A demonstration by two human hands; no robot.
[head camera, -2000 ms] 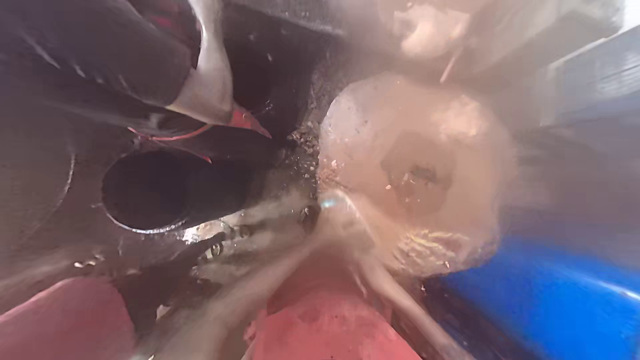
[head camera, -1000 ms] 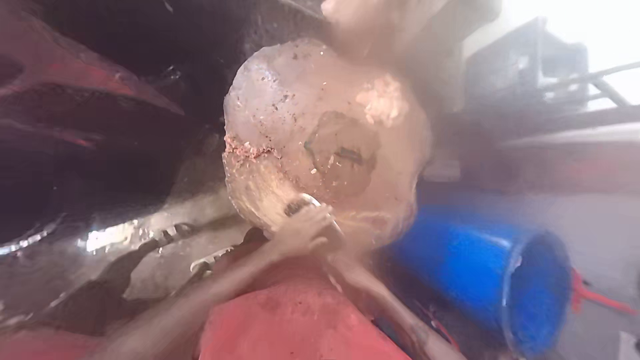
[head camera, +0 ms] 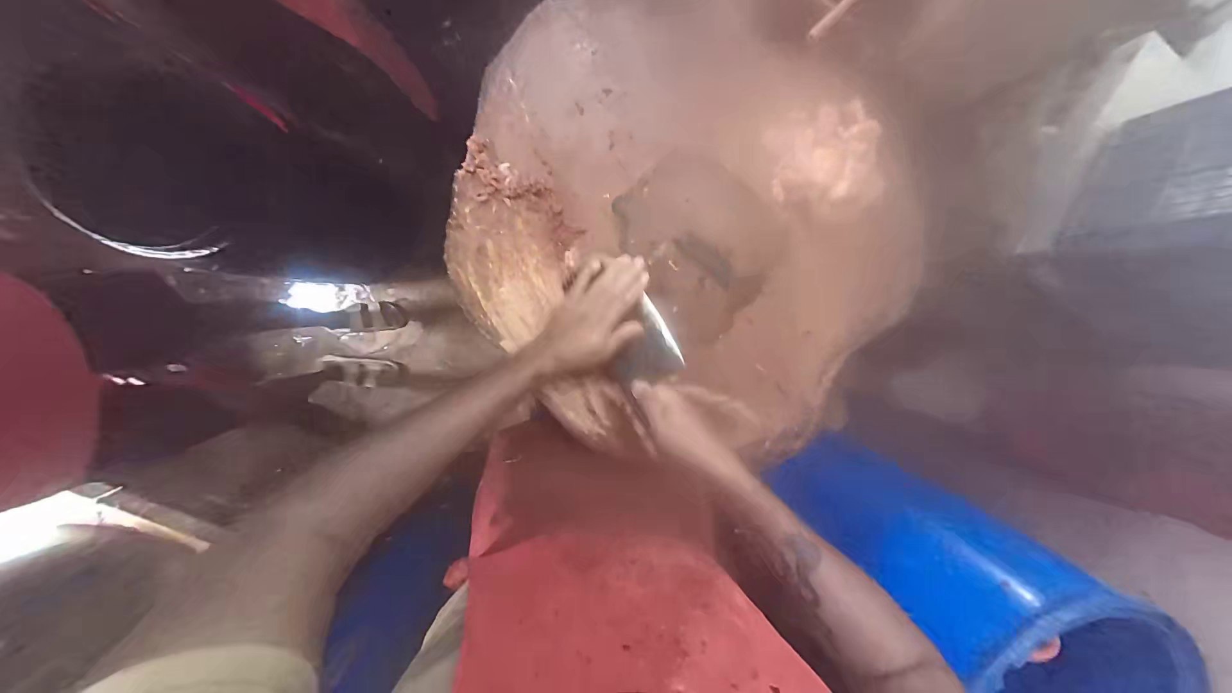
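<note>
A large round chopping block, seemingly wood, fills the middle of the view. My right hand grips the handle of a broad-bladed knife low on the block. My left hand lies with extended fingers against the blade's upper left side; whether it presses on the blade or on something under it cannot be told. Reddish minced meat lies along the block's left edge. A paler heap, seemingly meat too, sits at the upper right of the block.
A blue plastic barrel lies to the lower right, its mouth toward the corner. A red apron covers my front. Dark round containers stand at the left, and a red rounded thing is at the left edge.
The view has shifted and the block looks nearer than one second ago. My left hand now lies farther up along the blade, with its fingers extended.
</note>
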